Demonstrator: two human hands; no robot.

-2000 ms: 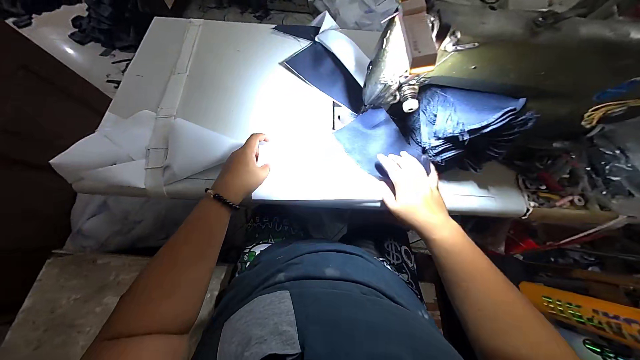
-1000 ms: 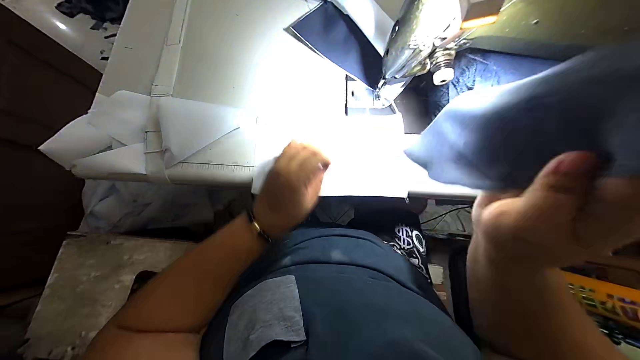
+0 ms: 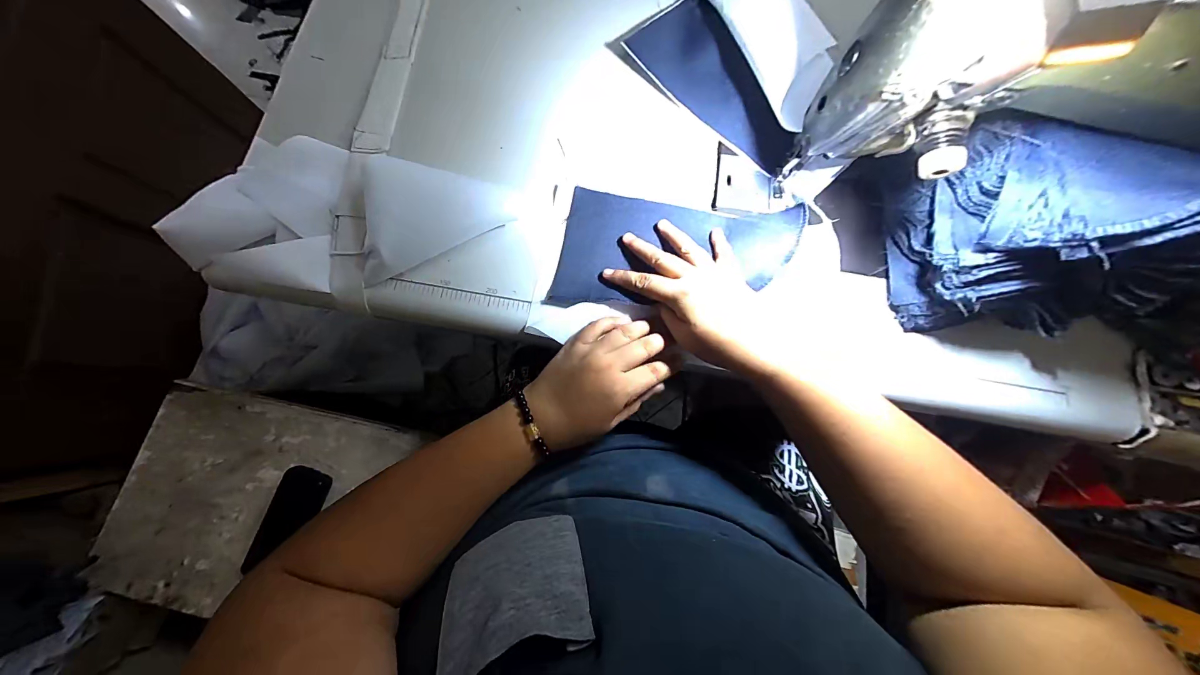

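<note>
A dark blue fabric piece (image 3: 600, 239) lies on a white piece (image 3: 572, 320) at the front edge of the sewing table, just before the needle plate (image 3: 741, 187). My right hand (image 3: 689, 291) rests flat on the blue piece with its fingers spread. At the table edge my left hand (image 3: 609, 375) has curled fingers at the white piece's near edge; whether they pinch it is hidden. Another blue piece (image 3: 703, 75), with white material (image 3: 778, 47) on it, reaches the presser foot (image 3: 783, 183) of the sewing machine (image 3: 909, 75).
A stack of blue fabric pieces (image 3: 1078, 206) lies right of the machine head. White sheets (image 3: 291, 206) hang over the table's left front edge, beside a printed ruler (image 3: 459, 292). A black phone (image 3: 289, 516) lies on a worn board (image 3: 187, 487) at lower left.
The blue piece that my right hand held up at the right one second ago now lies flat on the white piece. My right hand has moved left, close to my left hand.
</note>
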